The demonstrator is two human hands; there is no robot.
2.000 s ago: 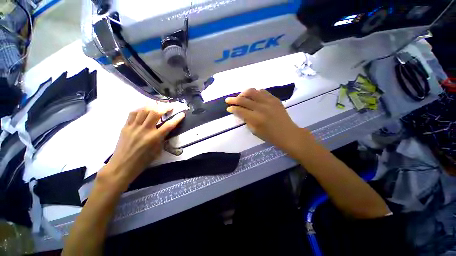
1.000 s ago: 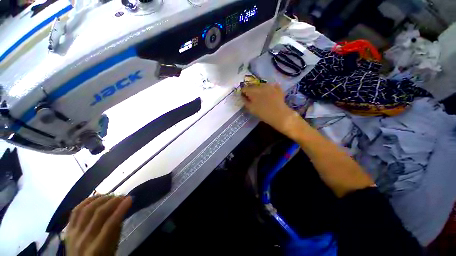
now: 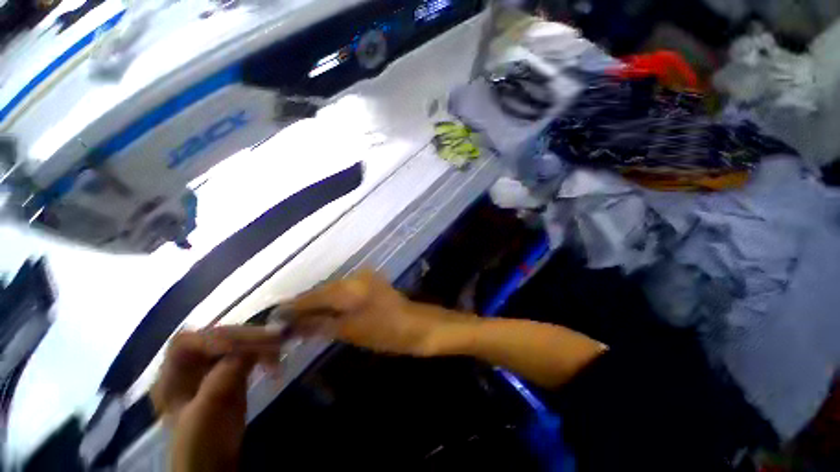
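Note:
My left hand (image 3: 207, 373) and my right hand (image 3: 345, 313) meet above the near edge of the machine bed. Both are blurred, with fingertips close together. A small dark bit shows between them, too blurred to name, and I cannot tell how either hand holds it. A long curved black strip (image 3: 235, 253) lies flat on the white bed, just beyond my hands. Part of another black strip (image 3: 134, 424) shows at the lower left beside my left hand. The yellow-green label pile (image 3: 456, 143) lies at the right end of the bed, apart from my hands.
The white sewing machine (image 3: 207, 134) with its blue stripe stands behind the strip. Black-handled scissors (image 3: 523, 92) lie on grey cloth at the upper right. Grey cloth heaps (image 3: 728, 267) and dark patterned fabric (image 3: 663, 138) are at right. Black cut pieces (image 3: 23, 318) lie at far left.
My right hand has moved from the label pile back left to my left hand. My left hand has come slightly up and right. The long strip stays on the bed, no longer under the needle.

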